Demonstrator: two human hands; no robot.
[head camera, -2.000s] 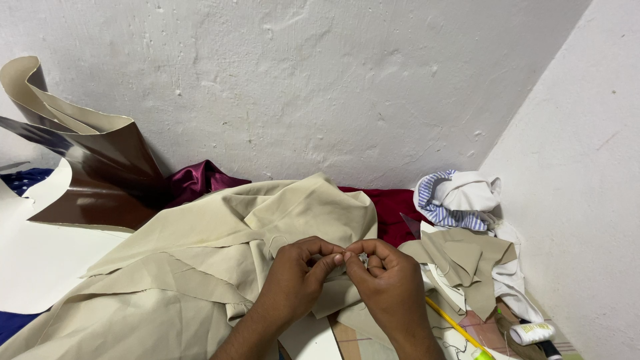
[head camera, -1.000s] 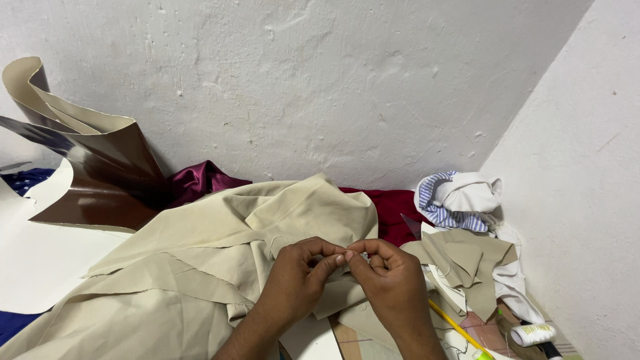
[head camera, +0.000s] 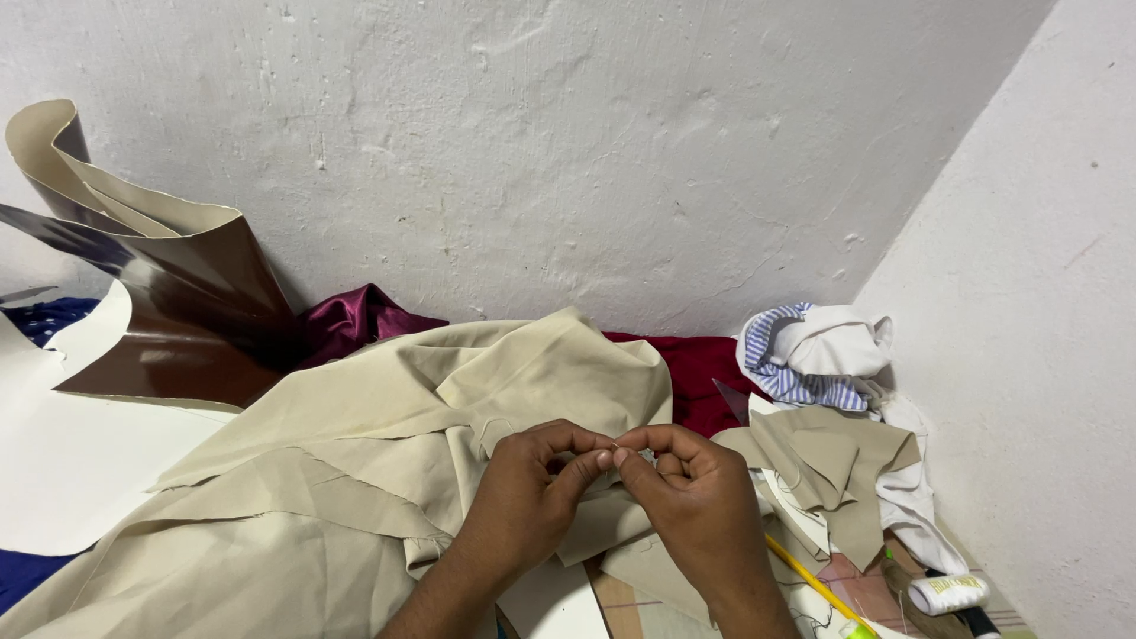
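Note:
My left hand (head camera: 537, 484) and my right hand (head camera: 697, 497) meet fingertip to fingertip at the lower middle of the head view. Thumb and forefinger of each are pinched together around something very thin, with a fine pale end showing between them; whether it is thread or a needle I cannot tell. A bit of something light shows behind the right fingers, mostly hidden. Beige fabric (head camera: 355, 497) lies in a large heap below and to the left of my hands, with raw edges and a loose thread near my left hand.
A curled brown sheet (head camera: 195, 302) stands at left over white paper (head camera: 71, 470). Maroon satin (head camera: 355, 319) and red cloth (head camera: 701, 373) lie along the wall. On the right are striped white cloth (head camera: 825, 346), khaki scraps (head camera: 834, 470), a yellow pencil (head camera: 816, 581) and a thread spool (head camera: 948, 593).

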